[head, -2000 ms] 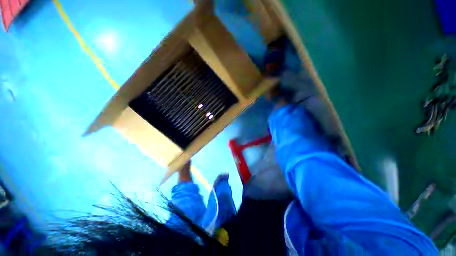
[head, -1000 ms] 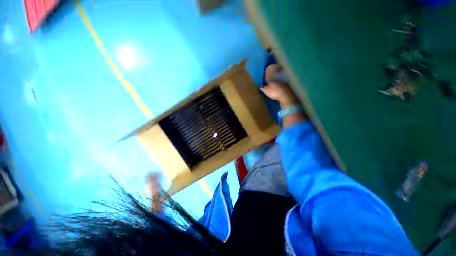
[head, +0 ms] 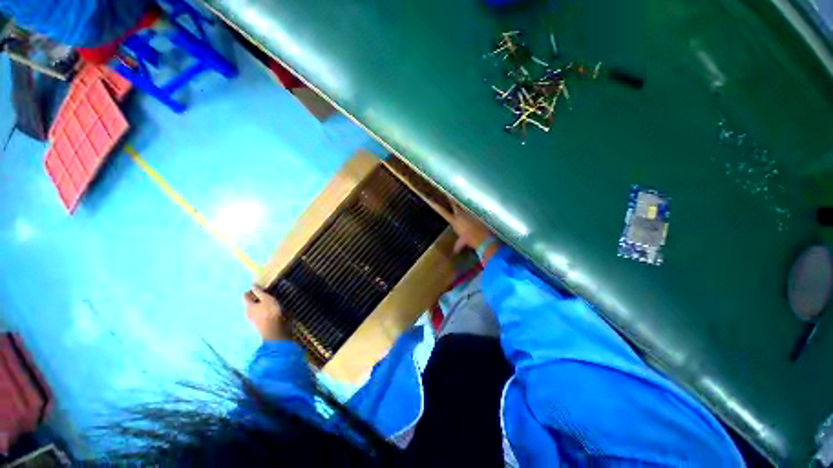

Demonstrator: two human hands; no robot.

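Note:
An open brown carton [head: 402, 297] with thin, dark, closely spaced slots inside is tilted beside the bench edge, above the floor in front of me. My left hand [head: 266, 313] grips its left corner, with the thumb on the rim. My right hand [head: 469, 230] is at its right corner, close against the bench edge; its fingers are on the carton wall and partly hidden. A blue-and-silver circuit board [head: 647, 225] lies on the green mat [head: 585, 183].
On the mat are a pile of camera modules [head: 534, 96], a short black cylinder [head: 626, 79], scattered screws [head: 753, 169], a grey round disc [head: 810, 281] and a black stick [head: 804, 340]. Red crates [head: 87, 137] and a blue stool [head: 173, 55] stand on the floor at upper left.
The view has swung toward the bench, showing more of the mat. My left hand, blurred near the carton before, is now on its left corner. My right hand has come to its right corner.

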